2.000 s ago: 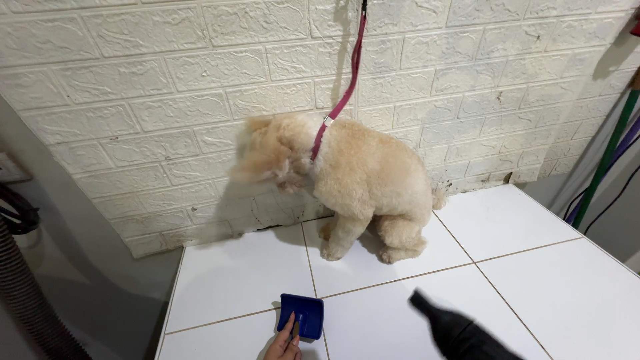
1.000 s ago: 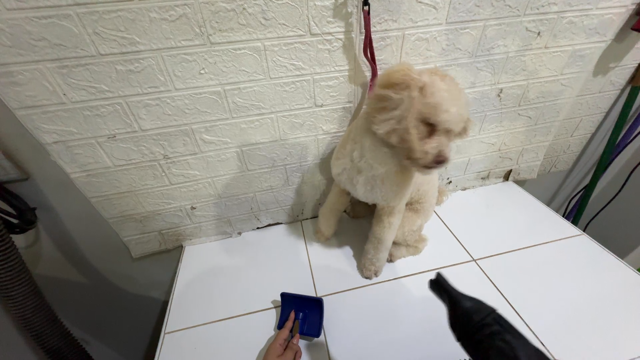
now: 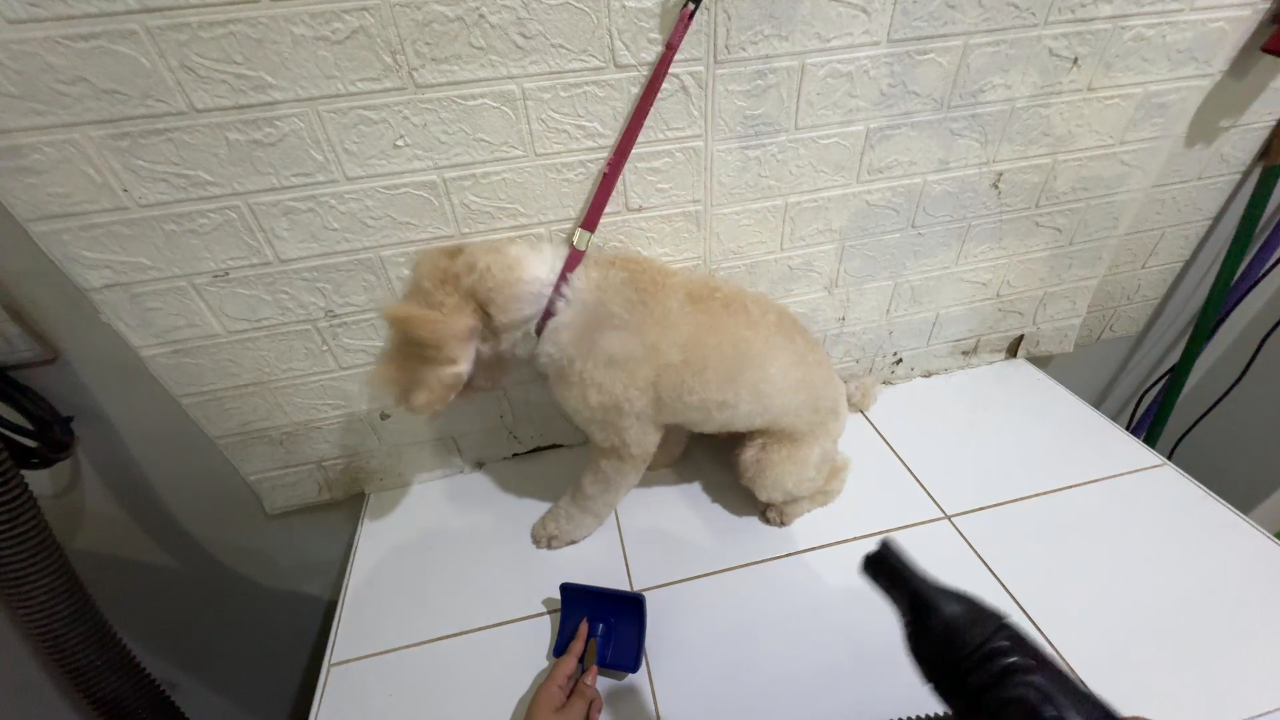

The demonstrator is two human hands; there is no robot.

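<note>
My left hand [image 3: 568,690], at the bottom centre, holds a blue slicker brush [image 3: 610,628] by its handle, just above the tiled table top. A black dryer nozzle [image 3: 960,640] enters from the lower right and points up and left towards the dog; my right hand is almost wholly below the frame, with only a sliver of skin by the nozzle's rear. A cream-coloured curly dog [image 3: 690,350] stands crouched on the white tiles, its blurred head turned left and down. A pink grooming loop [image 3: 620,160] runs from its neck up to a fastening above.
A white brick-patterned wall [image 3: 420,110] rises behind the tiled table [image 3: 1060,560]. At the left hangs a black ribbed hose [image 3: 60,600] beside dark cables [image 3: 30,420]. Beyond the table's right edge are a green pole [image 3: 1215,310] and cords.
The dog has turned from facing right to facing left, with its head lowered. The dryer nozzle has stayed at the lower right. My left hand and the brush have hardly moved.
</note>
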